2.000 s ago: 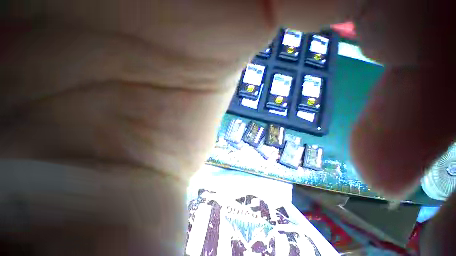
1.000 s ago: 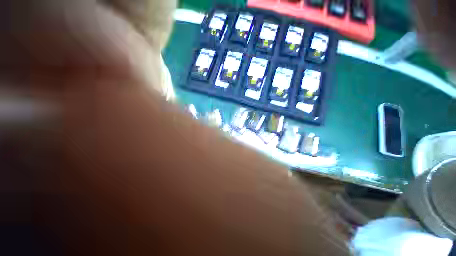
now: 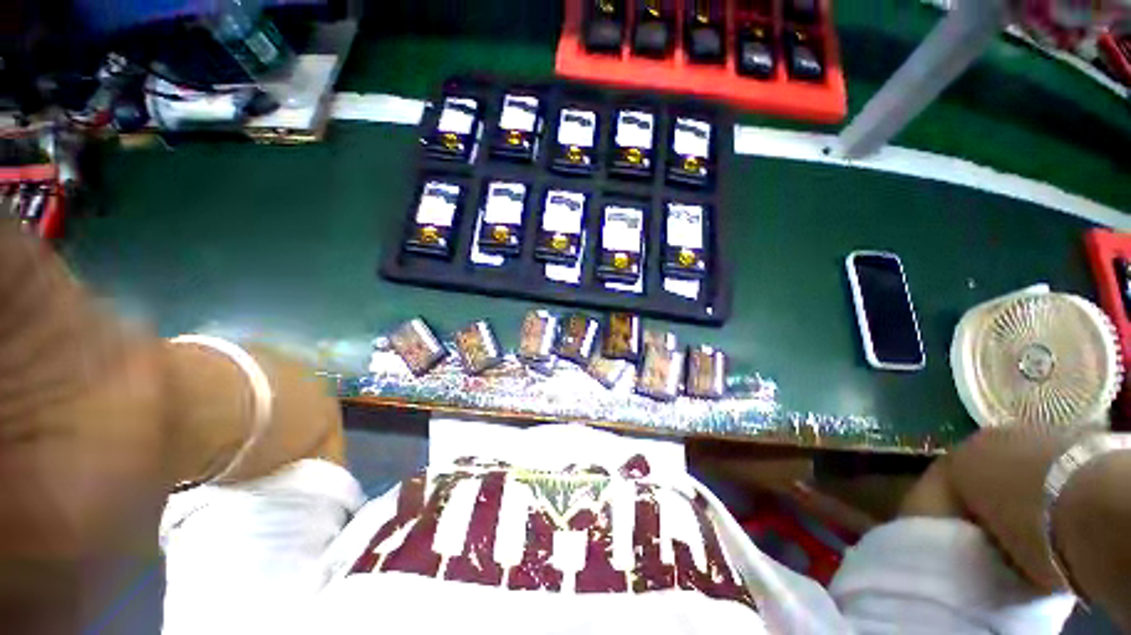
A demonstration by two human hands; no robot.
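Observation:
A black phone tray [image 3: 558, 294] lies in front of me, with two rows of black phones, one per pocket. Each phone, such as this one [image 3: 562, 227], shows a white rectangle and a gold mark. Several small flat brown-and-silver blocks, perhaps batteries [image 3: 623, 335], lie loose between tray and bench edge. My left hand [image 3: 75, 372] is large and blurred at the left edge, close to the camera; its fingers cannot be made out. My right hand [image 3: 1108, 527] is cut off by the right edge; only the part beyond the wristband shows. Neither hand touches the tray.
A red-orange tray [image 3: 713, 82] of black phones is behind. A white-edged smartphone [image 3: 887, 310] and a round cream fan [image 3: 1037, 360] are at right. A grey post [image 3: 912, 87] stands behind. A clear bottle [image 3: 252, 40] and cables are at upper left. Another red tray is at the right edge.
Both hands have moved from in front of the camera out towards the sides, uncovering the bench. The view has shifted, showing the whole tray and my lap. The phones in the tray look unchanged.

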